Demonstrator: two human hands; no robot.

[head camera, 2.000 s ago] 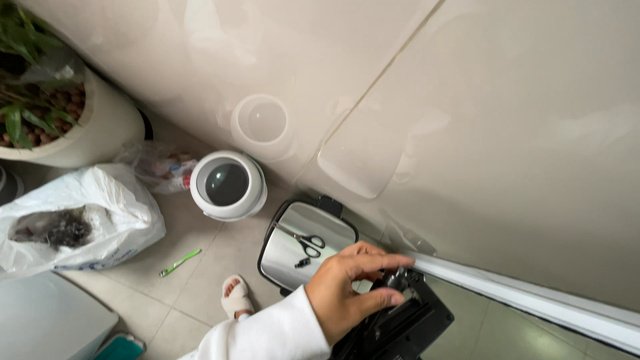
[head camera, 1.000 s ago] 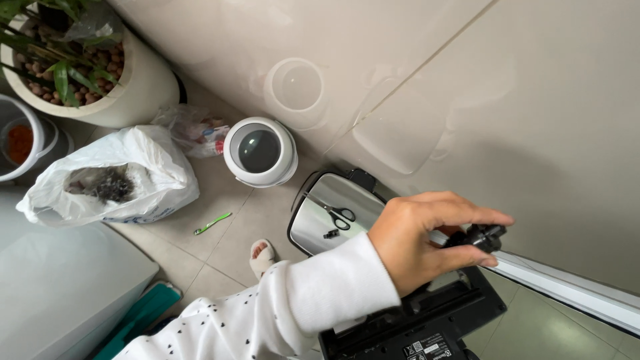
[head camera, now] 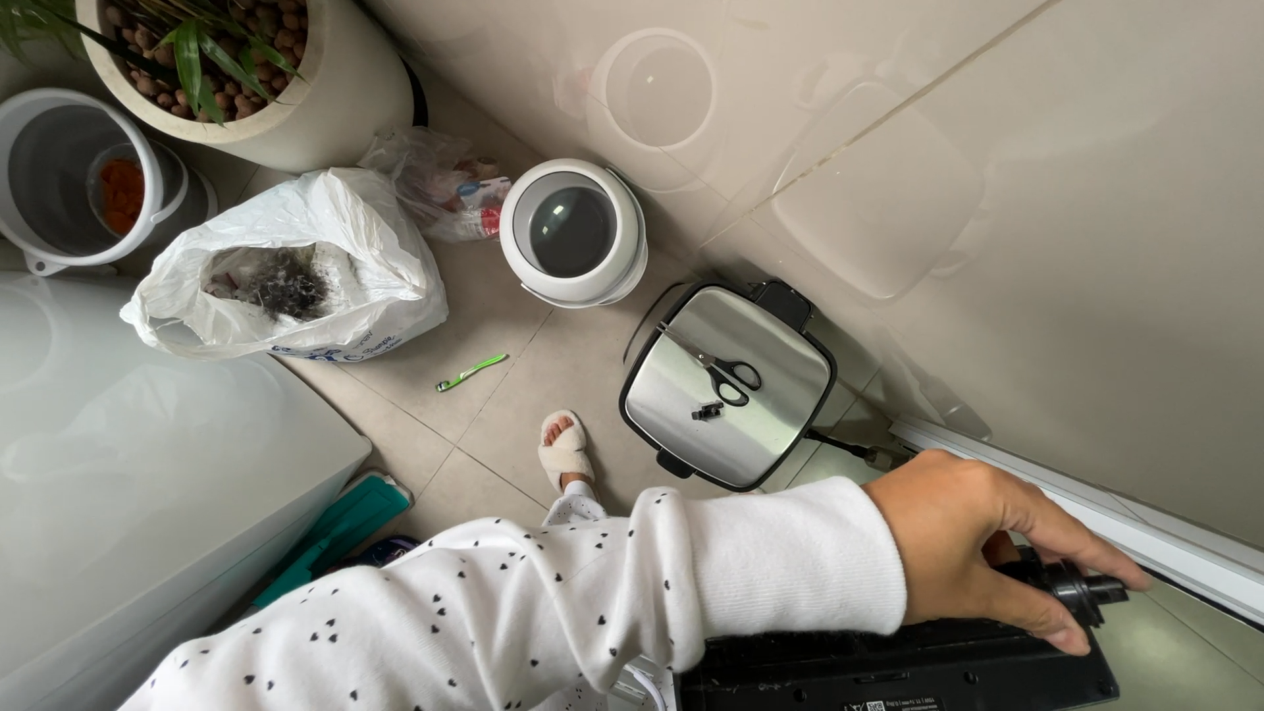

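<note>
My left hand (head camera: 973, 543) comes in from the lower left in a white sleeve. Its thumb and fingers pinch a dark, ridged plastic cylindrical part (head camera: 1076, 590), which lies just above the right end of a long black plastic device (head camera: 889, 671). That device bears a label and small holes along its side; the bottom edge of the view cuts it off, and my sleeve covers part of it. My right hand is not in view. Scissors with black handles (head camera: 731, 380) and a small black piece (head camera: 707, 411) lie on a metal-topped appliance (head camera: 780, 434).
A white bucket (head camera: 627, 276), a white plastic bag (head camera: 395, 296) holding dark fluff, a grey bucket (head camera: 59, 188) and a potted plant (head camera: 346, 99) stand beyond. A green toothbrush (head camera: 474, 372) lies on the tiles. A white cabinet or appliance (head camera: 178, 464) is at left, the wall right.
Two seconds ago my left hand was at the black device. It lifted with the dark part in its fingers, then came down near the device's right end.
</note>
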